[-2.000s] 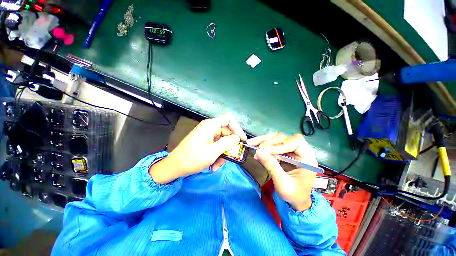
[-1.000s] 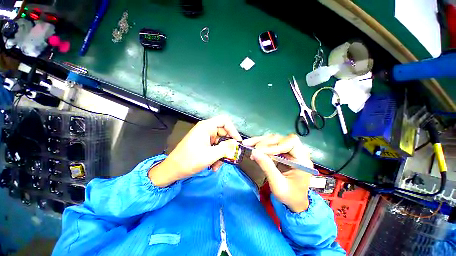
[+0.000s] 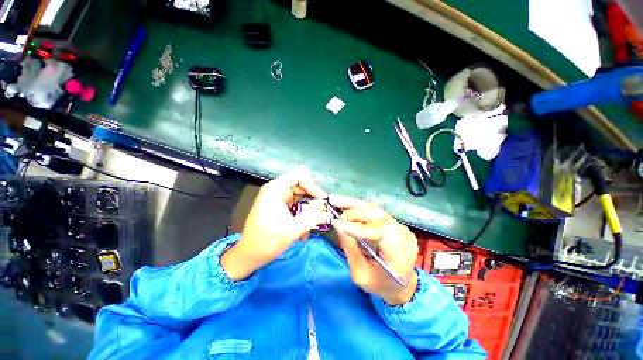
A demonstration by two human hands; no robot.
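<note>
My left hand [image 3: 273, 223] holds a small dark watch housing [image 3: 324, 226] in its fingertips, over the gap between the bench edge and my lap. The fingers hide much of the housing. My right hand [image 3: 381, 246] holds thin metal tweezers [image 3: 381, 261] like a pen, their tip at the housing near the left fingertips. Whether the tip touches a part inside is too small to tell.
Scissors [image 3: 416, 163], a yellow ring [image 3: 429, 149], a tape roll [image 3: 495, 90] and a clear bottle [image 3: 436, 114] lie right on the green mat [image 3: 282, 126]. A dark case [image 3: 360, 75] is mid-bench. A red tray [image 3: 486, 309] is at right, a blister tray [image 3: 134, 232] at left.
The view has shifted, so bench items sit further left. The right hand has turned, and the tweezers now slope more steeply. More of the red tray shows. The housing appears tilted differently.
</note>
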